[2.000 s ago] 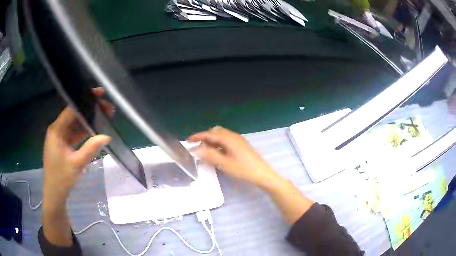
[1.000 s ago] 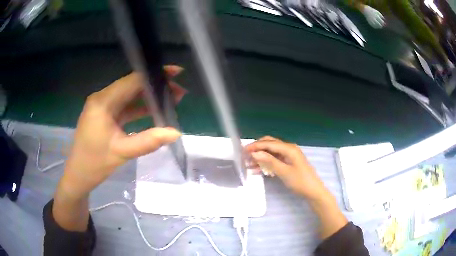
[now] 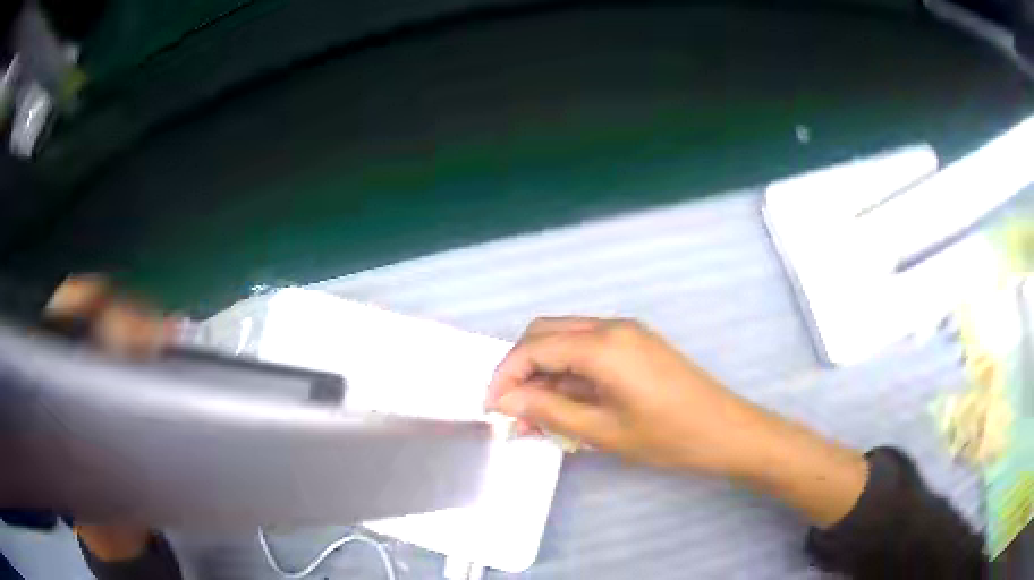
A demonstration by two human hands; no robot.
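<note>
A white lamp base (image 3: 374,351) lies turned on the bench in front of me. Its silver-grey lamp arm (image 3: 284,459) leans far to the left and is large and blurred. My left hand (image 3: 113,320) has its fingers around the arm's dark inner part at the far left; the palm is hidden behind the arm. My right hand (image 3: 618,391) pinches at the arm's lower end on the base; the fingertips partly hide the contact. A white cable plug (image 3: 463,569) sits at the base's near edge, with a thin white cord (image 3: 329,546) beside it.
A second white lamp (image 3: 833,278) stands at the right, its arm reaching out to the right. Yellow-green printed paper (image 3: 1009,476) lies near it. The dark green conveyor belt (image 3: 510,147) runs beyond the ribbed bench sheet (image 3: 680,521). Shiny clear film (image 3: 244,323) shows at the base's far left.
The lamp arm has swung down to the left with my left hand, and the base has turned. My right hand stays at the arm's lower end. The view has also shifted.
</note>
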